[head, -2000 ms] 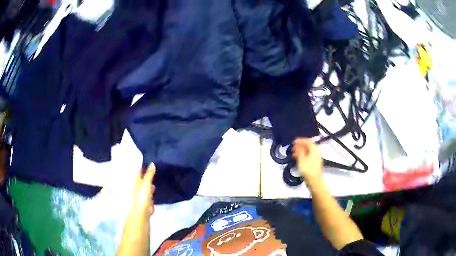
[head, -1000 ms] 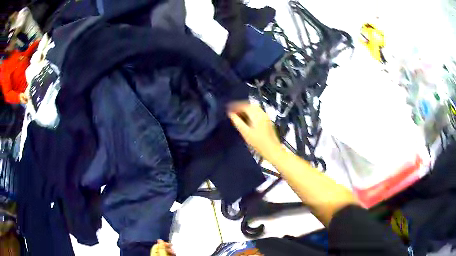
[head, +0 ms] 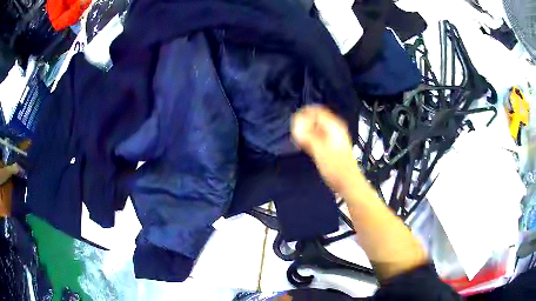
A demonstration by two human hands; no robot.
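A dark navy jacket (head: 188, 135) lies opened on the white table, with its shiny blue lining facing up and its sleeves spread toward me. My right hand (head: 320, 132) is over the right part of the lining; it is blurred and its fingers look curled, and I cannot tell whether it grips the cloth. My left hand is not in view. Black plastic hangers (head: 329, 261) lie partly under the jacket's lower right, hooks toward me.
A tangled pile of black hangers (head: 411, 129) lies at the right. White paper sheets (head: 479, 188) lie beside it over a red-edged clear packet (head: 485, 282). A yellow object (head: 517, 111) is at the far right. Another person's hand (head: 9, 172) shows at the left edge.
My right hand has moved from the jacket's lower right edge up over the lining. My left hand has left the picture. The jacket's upper part is now folded across the top of the lining.
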